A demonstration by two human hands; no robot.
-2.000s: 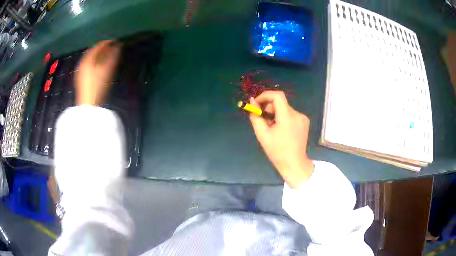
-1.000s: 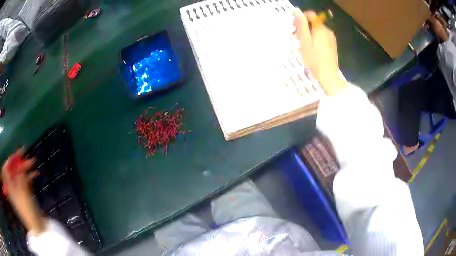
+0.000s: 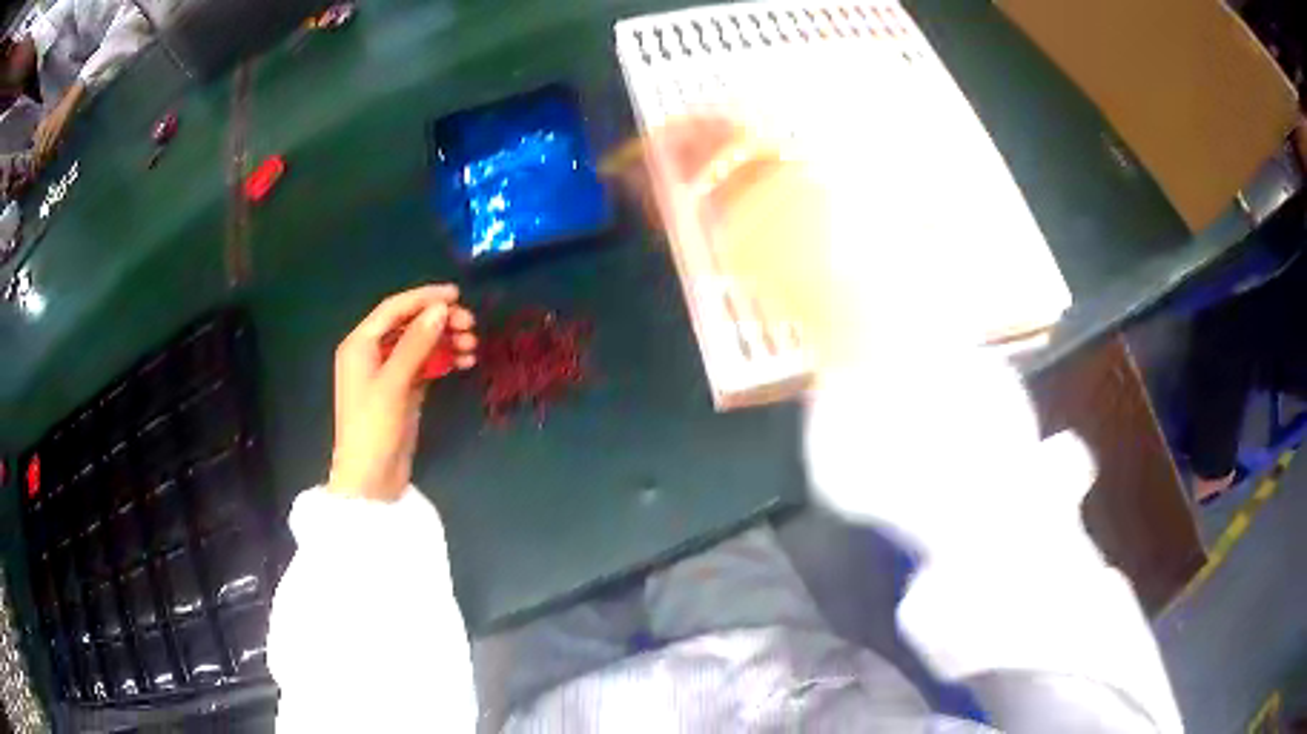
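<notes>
My left hand (image 3: 394, 387) is closed on a red housing (image 3: 439, 359), just left of the heap of thin dark-red pieces (image 3: 535, 364) on the green bench. The fingers cover much of the housing. My right hand (image 3: 745, 194) is blurred and overexposed above the spiral-bound stack (image 3: 917, 215). A blurred yellowish shape shows at its fingertips near the blue-filled bin; I cannot tell what the fingers hold.
The black bin with shiny blue contents (image 3: 523, 175) stands beyond the heap. The black blister tray (image 3: 158, 531) is at left, with a red housing (image 3: 33, 476) at its edge. Another red housing (image 3: 264, 178) lies further back. A brown carton (image 3: 1161, 86) is at right. Another person's hand (image 3: 58, 122) shows at upper left.
My left hand has moved from the tray to beside the heap with the red housing. My right hand has moved left from the far side of the stack toward the bin.
</notes>
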